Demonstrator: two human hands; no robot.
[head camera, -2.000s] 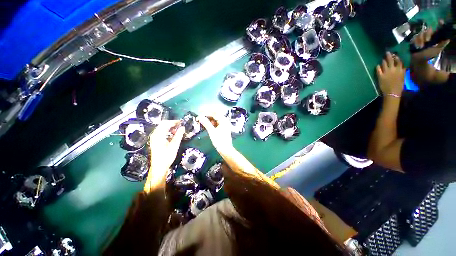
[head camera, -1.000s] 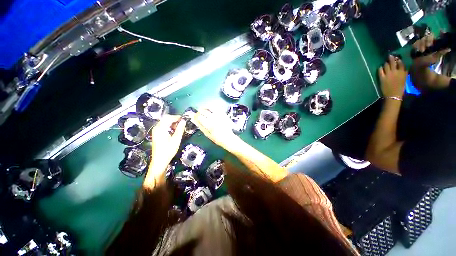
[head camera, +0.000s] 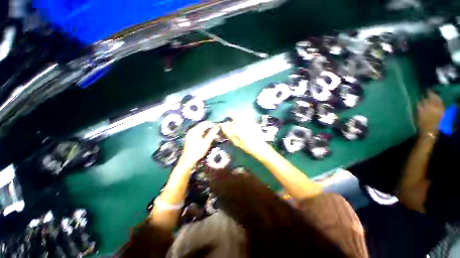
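My left hand (head camera: 199, 141) and my right hand (head camera: 243, 135) meet over the green bench (head camera: 121, 171), fingertips almost touching. Between them they hold a dark round unit (head camera: 225, 132), mostly hidden by the fingers and blurred. A small dark or coppery part shows at my left fingertips; what it is cannot be told. A unit with a white ringed centre (head camera: 218, 158) sits just below my hands. Two more units (head camera: 193, 108) stand by the rail, up and left of my left hand.
A large cluster of units (head camera: 323, 85) stands at the right. A pale metal rail (head camera: 242, 75) runs along the far edge, with a white lead (head camera: 242, 48) beyond it. A neighbour's arm (head camera: 421, 151) is at right. More units (head camera: 73, 153) are at far left.
The view has swung, so the bench and units appear shifted right and blurred. My hands stay together at the unit; the neighbour's second hand is no longer clearly seen.
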